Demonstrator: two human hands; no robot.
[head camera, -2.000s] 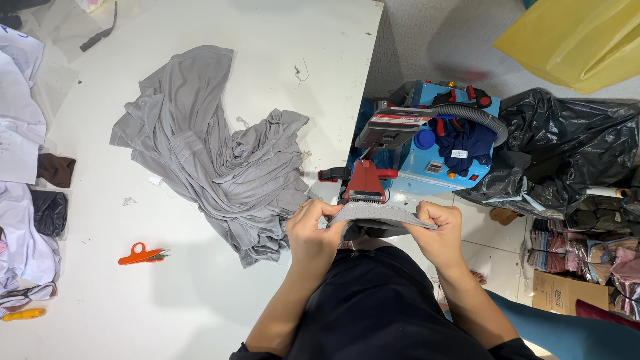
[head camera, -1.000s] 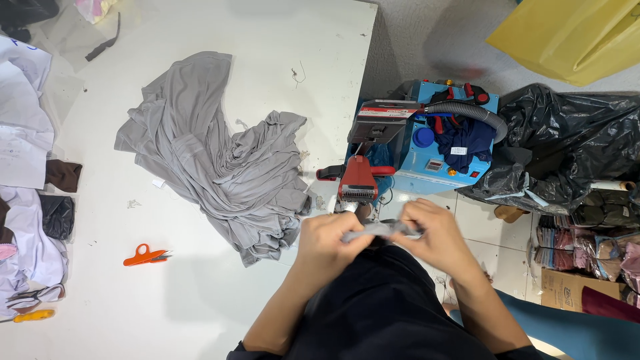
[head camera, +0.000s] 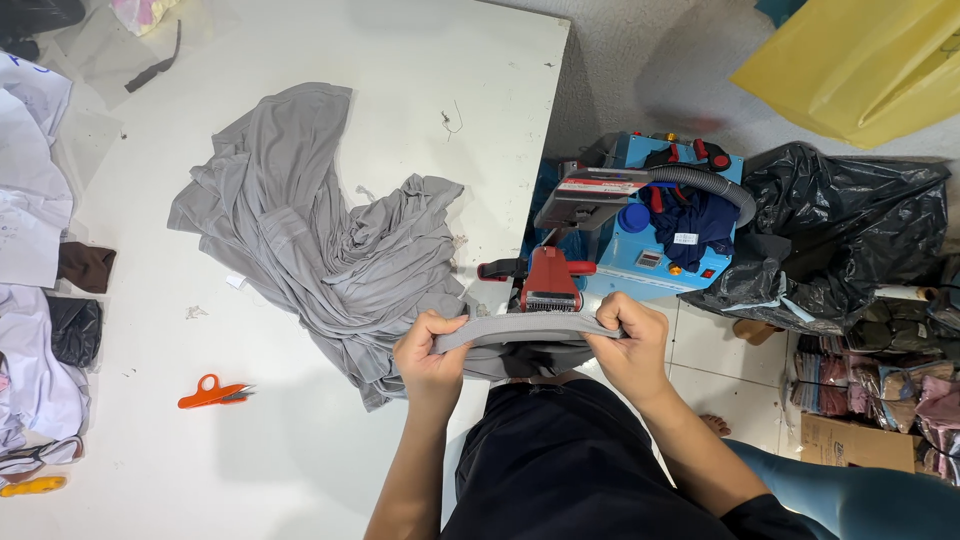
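Note:
My left hand (head camera: 433, 358) and my right hand (head camera: 630, 337) each pinch one end of a stretched grey fabric edge (head camera: 525, 327), thumbs on top. This edge runs just in front of the toothed head of a red trimming device (head camera: 551, 277) at the table's edge. More grey cloth hangs below it, between my hands. A large heap of grey knit fabric (head camera: 300, 217) lies crumpled on the table, left of the device, reaching close to my left hand. Orange thread snips (head camera: 214, 392) lie on the white tabletop further left.
A blue machine (head camera: 660, 255) with a grey hose and navy cloth stands beyond the white table (head camera: 405, 45). Black plastic bags (head camera: 855, 225), bundled garments (head camera: 892, 375) and a cardboard box (head camera: 855, 442) are at right. White fabrics (head camera: 34, 360) and a yellow-handled item (head camera: 34, 486) line the left side.
One second ago my hands were close together with the grey fabric bunched between them. Now they are farther apart and the edge is stretched out in front of the red device.

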